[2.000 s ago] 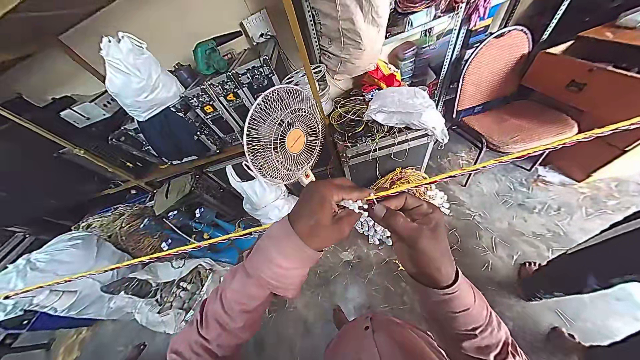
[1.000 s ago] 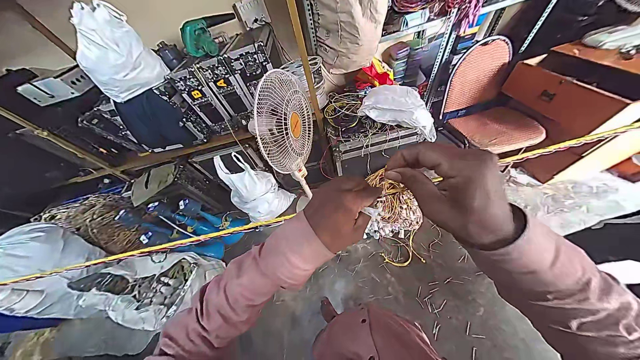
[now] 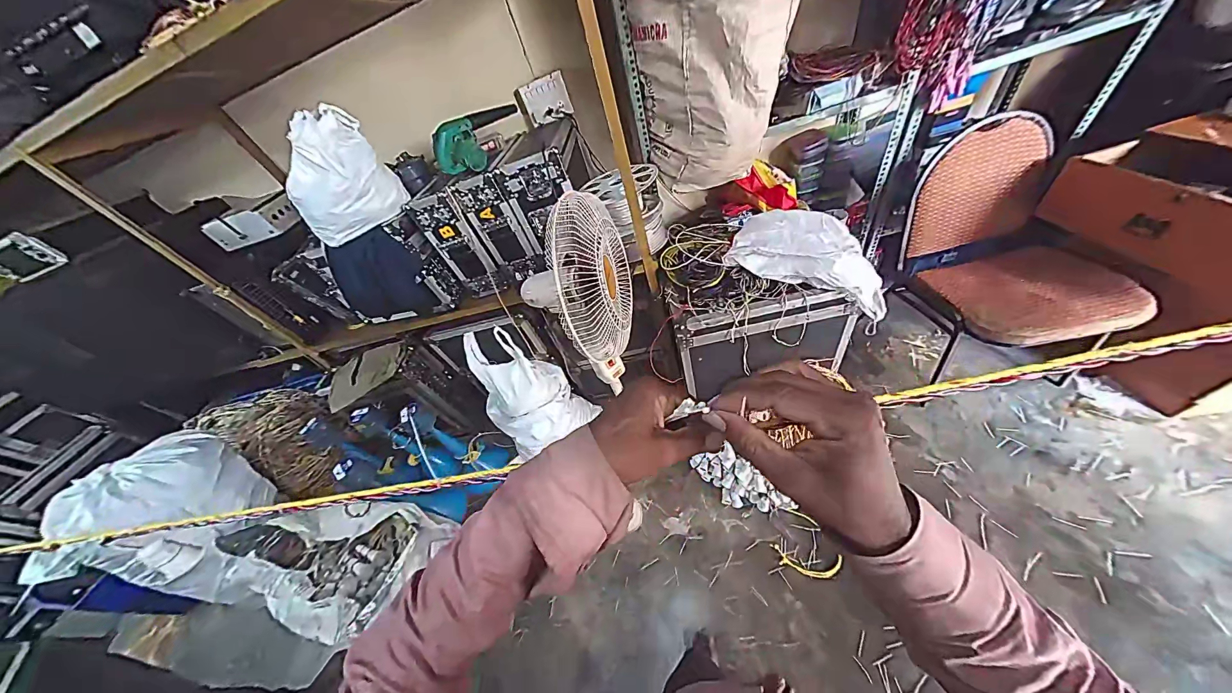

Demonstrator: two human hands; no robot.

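A taut strand of twisted yellow, red and white wires crosses the view at a slant, passing by both hands. My left hand pinches a small whitish piece at its fingertips; what exactly it is cannot be made out. The fingertips of my right hand meet at the same piece from the right. Behind and below the hands hangs a bunch of yellow wires with many silvery-white wrapped ends. A loose yellow wire end dangles beneath it.
A white pedestal fan stands beyond my left hand, beside a white plastic bag. Behind is a black case topped with tangled wires. A cushioned chair is at right. Small white sticks lie scattered on the floor. Sacks lie at lower left.
My right hand, apart from the left one a second ago, now meets it at the small whitish piece. The view has shifted, showing more of the shelves at upper left.
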